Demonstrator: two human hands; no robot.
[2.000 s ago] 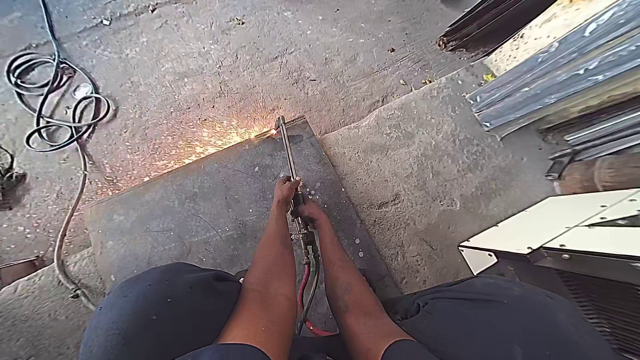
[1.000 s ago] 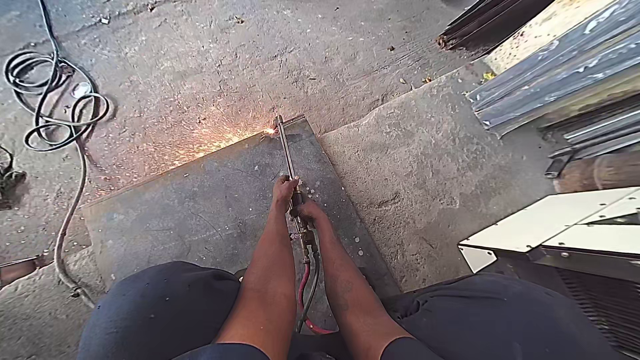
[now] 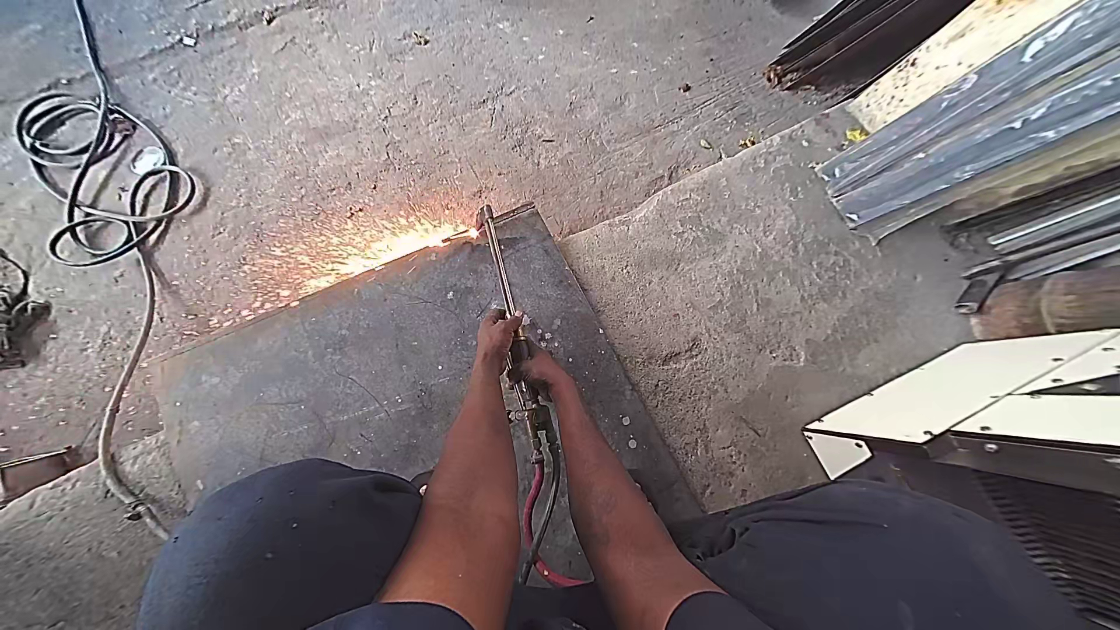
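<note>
My left hand (image 3: 500, 334) grips the tubes of a gas cutting torch (image 3: 500, 269) near the middle. Just below it, my right hand (image 3: 540, 367) is closed around the torch's handle. The torch head lies at the far edge of a grey steel plate (image 3: 289, 389), near its far right corner. A bright glow and orange sparks spray to the left from the tip along that edge. A red hose (image 3: 531, 507) and a dark hose (image 3: 551, 503) run from the torch's rear down between my forearms. The fingertips are partly hidden.
A coiled cable (image 3: 131, 210) lies on the concrete floor at the left. Corrugated metal sheets (image 3: 971, 114) and metal profiles stand at the upper right. A cream metal cabinet (image 3: 927, 394) is at the right. My knees flank the plate's near side.
The torch head has shifted slightly left along the plate's far edge, with both hands still on the torch. The spray of sparks looks larger and brighter than one second ago.
</note>
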